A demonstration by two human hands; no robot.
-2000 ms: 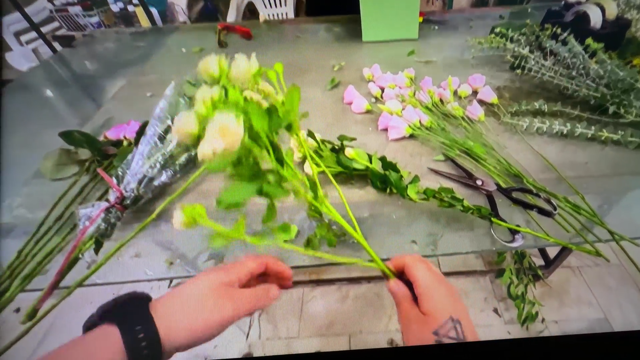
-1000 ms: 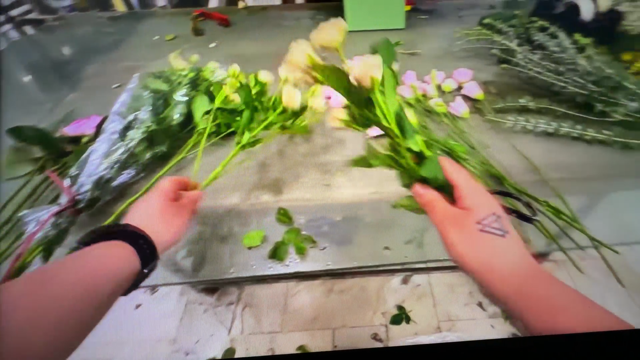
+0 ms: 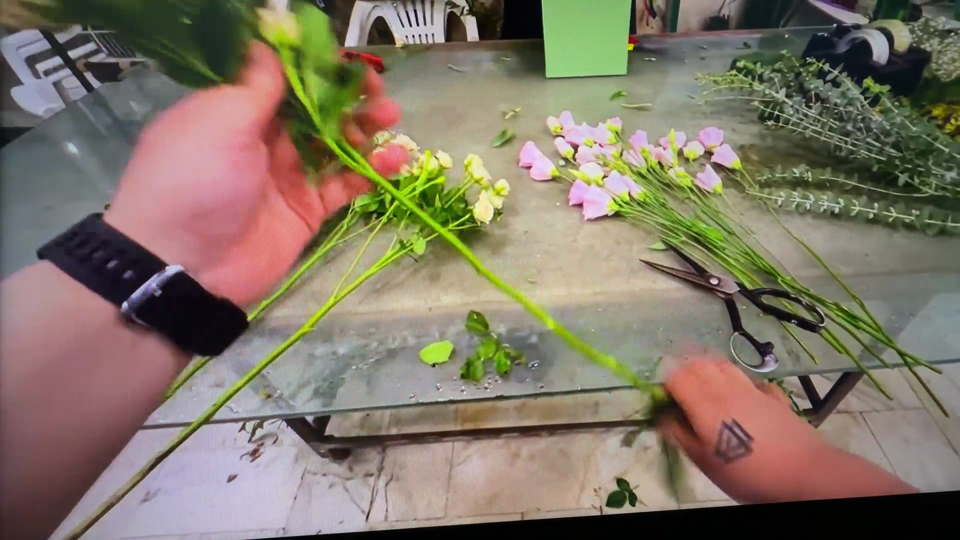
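My left hand (image 3: 247,165), with a black watch strap on the wrist, is raised at the upper left around the leafy, blurred top of a green flower stem (image 3: 480,262). That stem slants down to the right into my right hand (image 3: 720,420), whose fingers close on its lower end. Behind my left hand, cream spray roses (image 3: 480,187) lie on the glass table. Pink lisianthus flowers (image 3: 600,180) lie on the right with their stems toward the near edge. Black-handled scissors (image 3: 731,289) rest partly open across those stems.
Eucalyptus branches (image 3: 847,135) and a black tape dispenser (image 3: 862,52) lie at the back right. A green box (image 3: 586,37) stands at the back. Loose leaves (image 3: 487,356) are near the glass table's front edge (image 3: 450,397). White plastic chairs (image 3: 412,21) stand beyond.
My left hand has risen from the stems on the table to the top of a stem. My right hand has moved lower; the full leafy bunch it held one second ago no longer shows there.
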